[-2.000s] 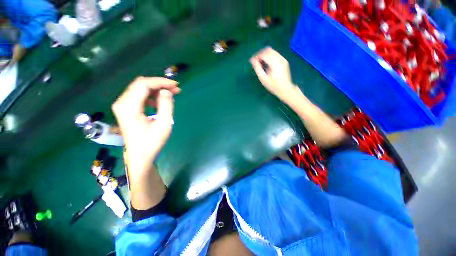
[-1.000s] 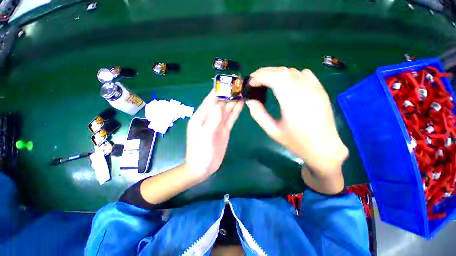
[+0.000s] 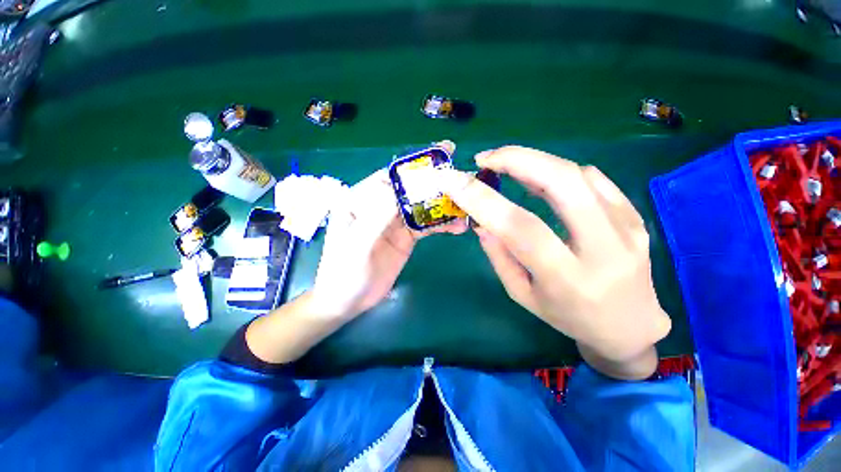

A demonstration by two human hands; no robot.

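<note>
An open watch case [image 3: 417, 198] with white and gold parts inside is held in my left hand [image 3: 364, 249], above the green bench. My right hand [image 3: 586, 253] is at its right side, with the index fingertip over the open case. A dark display [image 3: 485, 181] shows between my right fingers beside the case, mostly hidden. White at my right fingertip could be cleaning paper or the battery; I cannot tell which. The flex cable is not clearly visible.
Open watches [image 3: 320, 112] are spaced across the bench beyond my hands. A solvent bottle [image 3: 242, 175], cleaning paper [image 3: 300, 205], smartphone [image 3: 278, 263], marker pen [image 3: 138, 278] and set-aside watches [image 3: 192, 241] are left. A blue bin [image 3: 733, 304] of red clamps stands right. Red clamps show near my lap.
My hands came together around an open watch case. Since the last earlier frame, the case has turned to face me more and my right index finger has moved over it.
</note>
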